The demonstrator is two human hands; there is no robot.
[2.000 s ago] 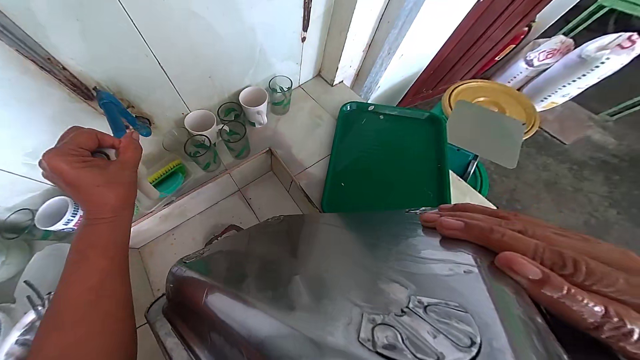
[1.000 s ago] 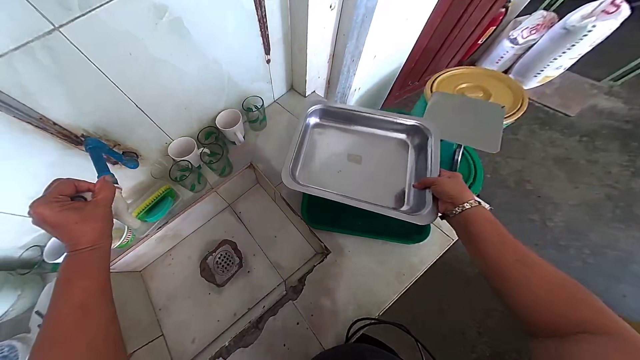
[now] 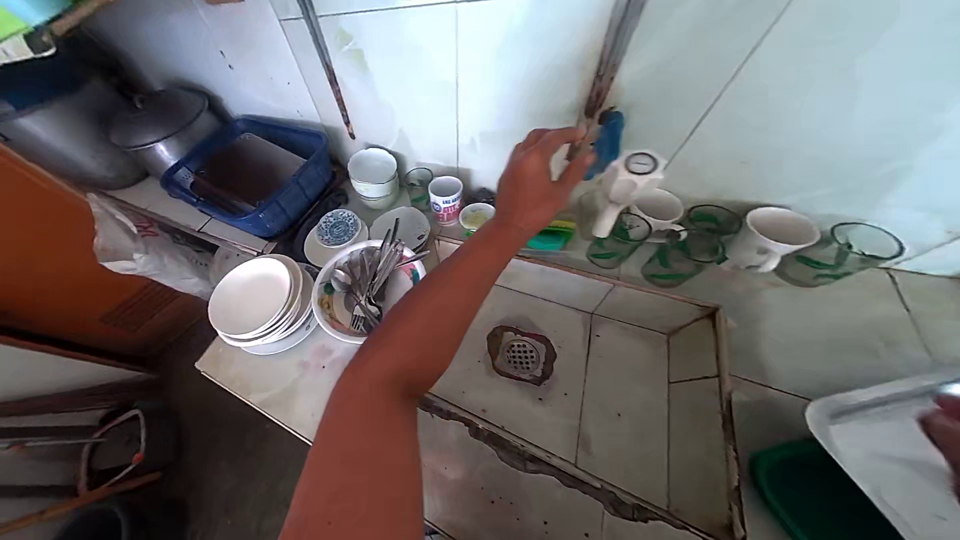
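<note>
My left hand reaches to the wall, its fingertips beside the blue tap handle; whether they touch it is unclear. The white plastic tap body points down over the back ledge of the tiled sink. At the right edge, my right hand is partly in view on a metal tray, which is tilted above a green plastic tray. The fingers of my right hand are blurred and cut off by the frame. A metal drain lies in the sink floor.
Glass mugs and white mugs line the back ledge. Left of the sink stand stacked white plates, a bowl of cutlery, white bowls and a blue plastic basket. A lidded pot stands farther left.
The metal tray was tilted large in front of the view, then was held above the green tray by my right hand. My left hand has stayed near the tap. The view has swung left.
</note>
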